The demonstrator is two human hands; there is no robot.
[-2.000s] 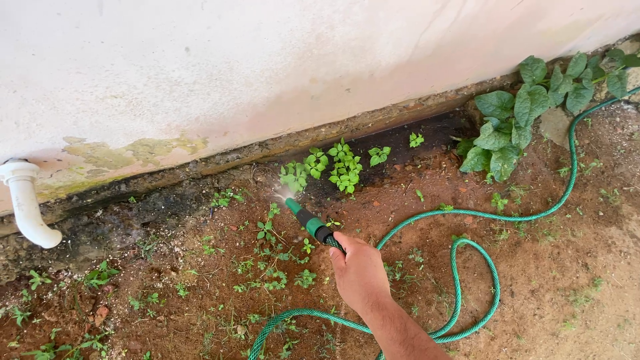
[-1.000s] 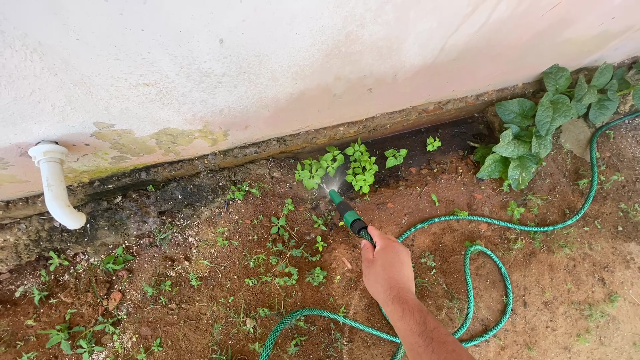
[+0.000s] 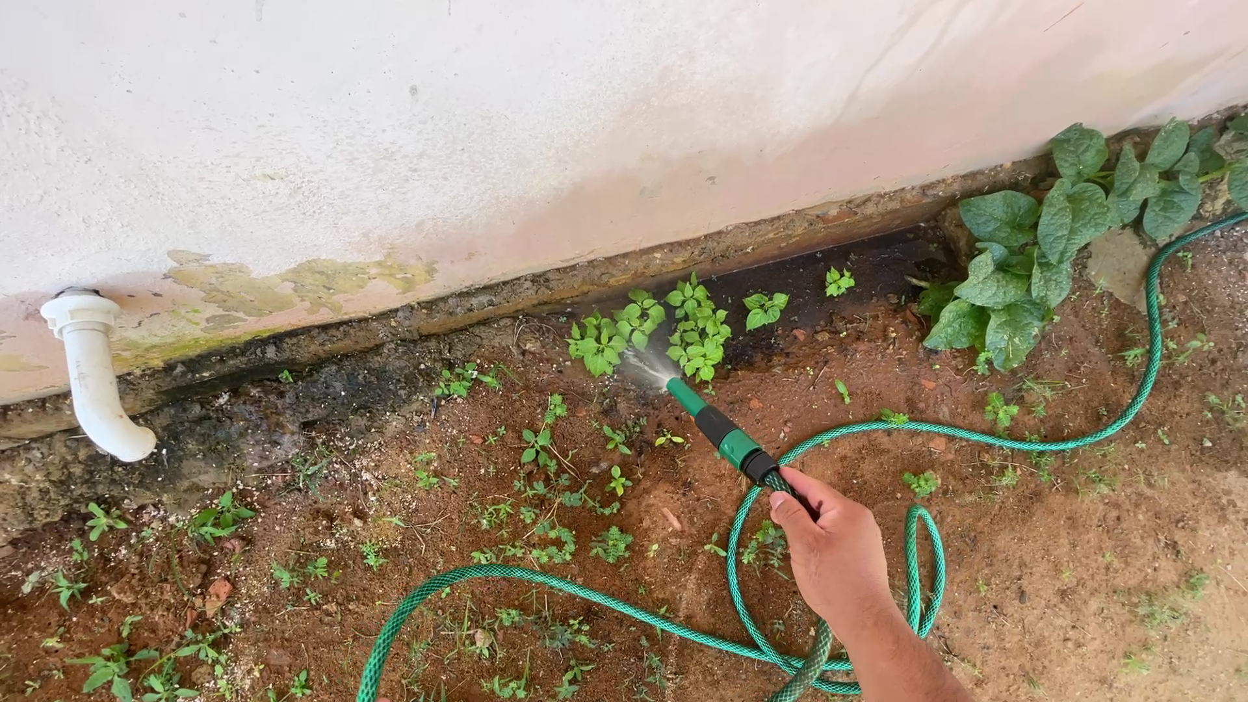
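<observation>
My right hand point(image 3: 834, 541) is closed around the green garden hose just behind its green and black spray nozzle point(image 3: 720, 426). Water sprays from the tip toward the upper left, onto a cluster of small leafy plants point(image 3: 697, 336) beside the wall's base. Beneath and around my forearm, the green braided hose point(image 3: 585, 588) lies in loops on the reddish soil. Of my left hand, at most a sliver of skin shows at the bottom edge, too little to read.
A white plastic elbow pipe point(image 3: 95, 385) sticks out of the stained plaster wall point(image 3: 546, 127) at left. Large-leaved plants point(image 3: 1014, 263) grow by the wall at right, the hose curving past them. Small weeds point(image 3: 219, 517) dot the soil point(image 3: 1092, 575), and a low ledge point(image 3: 624, 275) runs along the wall.
The nozzle's spray has moved from the left side of the leafy cluster onto its middle. The hose loop near my hand has shifted, and another stretch of hose now arcs across the soil at lower left.
</observation>
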